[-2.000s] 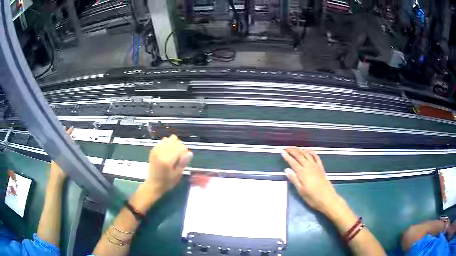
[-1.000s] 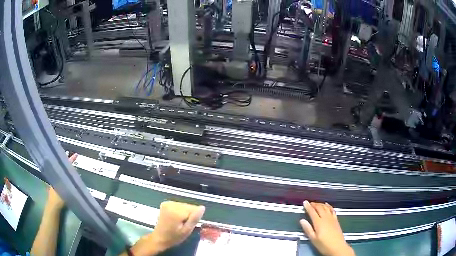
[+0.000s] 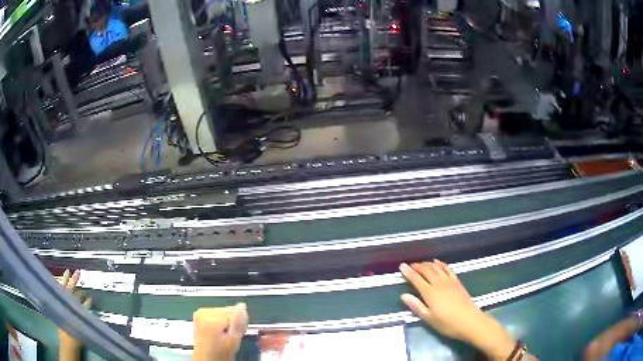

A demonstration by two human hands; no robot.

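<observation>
My left hand is a closed fist at the near rail, left of the white sheet; whether anything is inside it cannot be told. My right hand rests over the near rails with its fingers a little apart and nothing visible in it. The white sheet with a red patch at its upper left lies between my hands, cut off by the bottom edge. The conveyor guide rails run across in front of both hands.
A grey post slants at left, with another person's hand beside it. White strips lie by the rail. Dark units sit between the rails. Another person's forearm is at lower right. Machinery and cables lie beyond.
The view has tilted and shifted; the dark housing seen at the bottom two seconds ago is out of the picture. My left hand stays a fist, my right hand stays on the rails.
</observation>
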